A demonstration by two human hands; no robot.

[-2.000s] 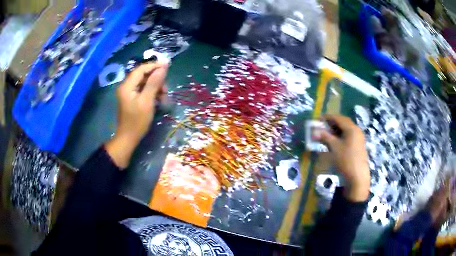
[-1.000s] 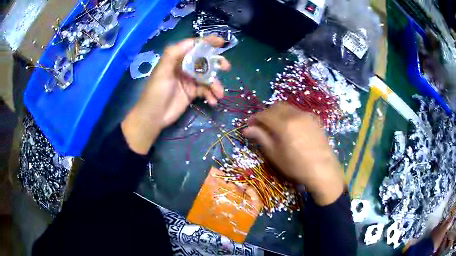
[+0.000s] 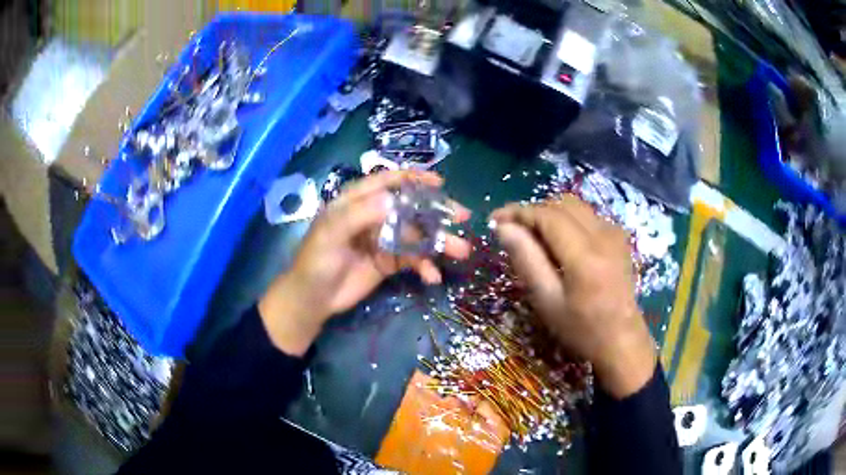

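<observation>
My left hand (image 3: 348, 246) holds a clear, silvery LED holder (image 3: 415, 221) between thumb and fingers, above the dark green mat. My right hand (image 3: 580, 269) is just right of it, thumb and fingertips pinched together near a tiny pale tip; whether a wire is held is too small and blurred to tell. Red lead wires (image 3: 484, 286) lie below and between the hands, partly hidden by my right hand. Yellow-orange lead wires (image 3: 496, 376) lie nearer me, over the upper edge of an orange pad (image 3: 436, 436).
A blue tray (image 3: 209, 250) with wired holders stands at left. A black machine (image 3: 510, 83) and clear bags (image 3: 649, 130) are behind. Yellow tape (image 3: 691, 306) and a heap of holders (image 3: 788, 362) lie at right. A loose holder (image 3: 292, 198) lies beside the tray.
My right hand has come from the right side over the wires, then up beside the holder. My left hand now holds a clear holder in front of me. The view has shifted.
</observation>
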